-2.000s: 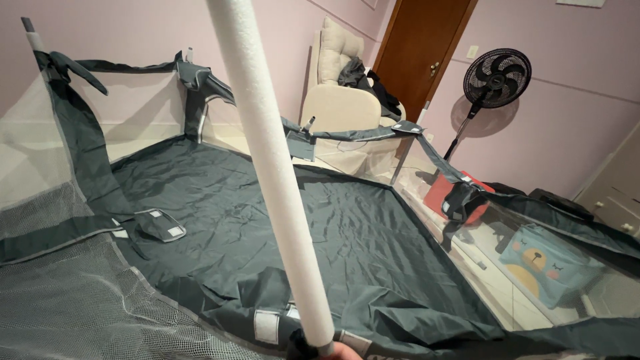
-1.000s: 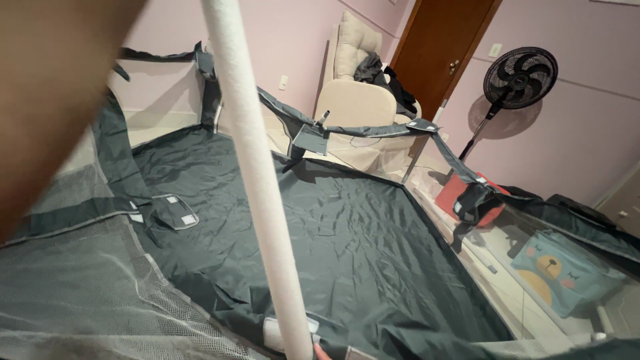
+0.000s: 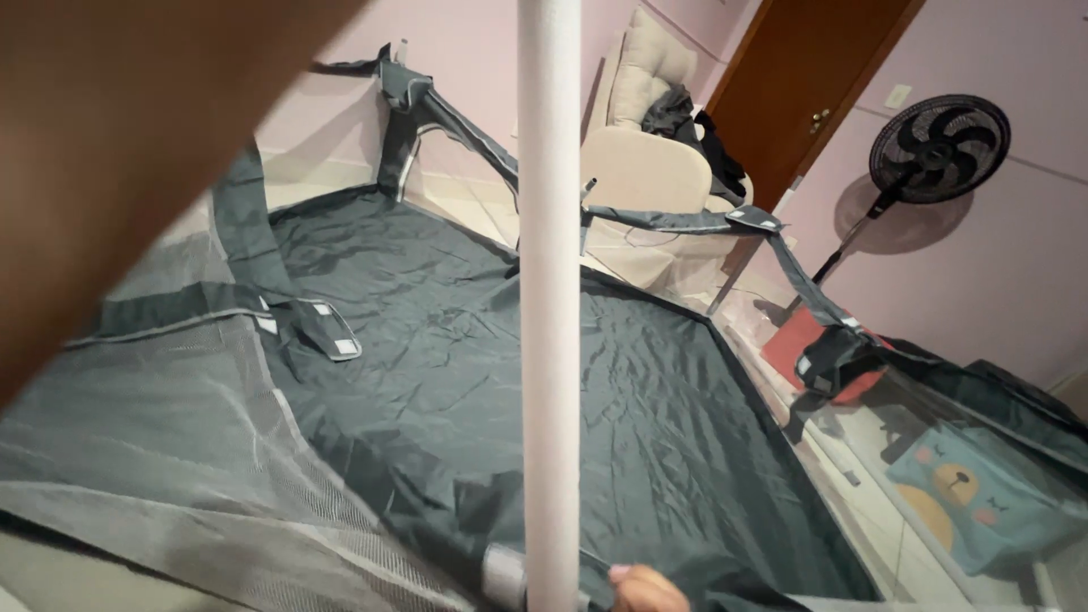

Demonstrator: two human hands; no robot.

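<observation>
A white, padded-looking pole (image 3: 551, 323) stands upright through the middle of the view, close to the camera. Fingers of my right hand (image 3: 650, 590) show at the bottom edge, just right of the pole's lower end, against the dark fabric; their hold is mostly out of frame. My left arm, blurred, crosses the upper left corner, and its hand is outside the view. Around the pole spreads a playpen of dark grey-green fabric with a wrinkled floor (image 3: 425, 340), mesh sides (image 3: 153, 399) and a loose flap with white patches (image 3: 327, 330).
Beyond the playpen are a cushioned beige armchair (image 3: 650, 166) with dark clothes on it, a wooden door (image 3: 778, 93) and a black pedestal fan (image 3: 939, 149). A red object (image 3: 786, 344) and a blue bag with an animal face (image 3: 977, 501) lie past the right side.
My left arm has come into view at the upper left since the oldest frame. The pole, leaning in the earlier frames, now appears upright in the view.
</observation>
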